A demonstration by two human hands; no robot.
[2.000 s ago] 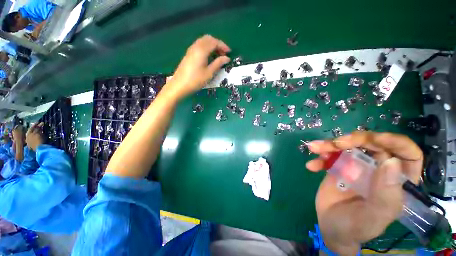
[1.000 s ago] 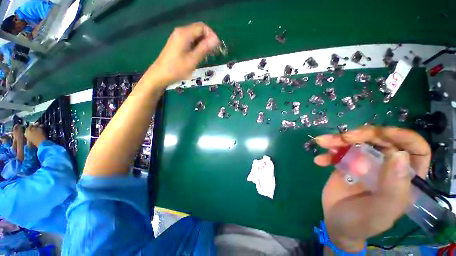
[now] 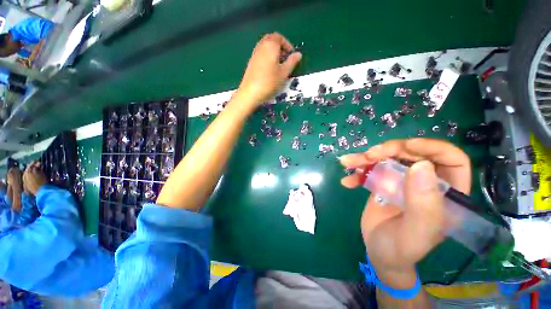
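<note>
My left hand (image 3: 266,71) is over the green surface beyond the white strip. Its thumb and fingertips close around a small dark component (image 3: 285,55), mostly hidden by the fingers. My right hand (image 3: 402,211) holds a clear syringe (image 3: 386,181) with a red front end and a green rear cap. A thin black-corded tool (image 3: 462,198) lies along the syringe in the same hand. Many small black-and-metal components (image 3: 343,142) are scattered on the green surface and white strip. A crumpled white tissue (image 3: 301,208) with a faint reddish mark lies below them.
A black compartment tray (image 3: 142,179) filled with parts is at left. A label (image 3: 444,89), a grey box (image 3: 513,145) and a round fan grille (image 3: 539,75) are at right. Another worker's blue sleeve (image 3: 57,232) and hands are at far left.
The view has shifted, bringing more of the fan and grey box in. My left hand has moved right across the surface beyond the strip. A component now lies apart above the tissue. My right hand keeps its hold.
</note>
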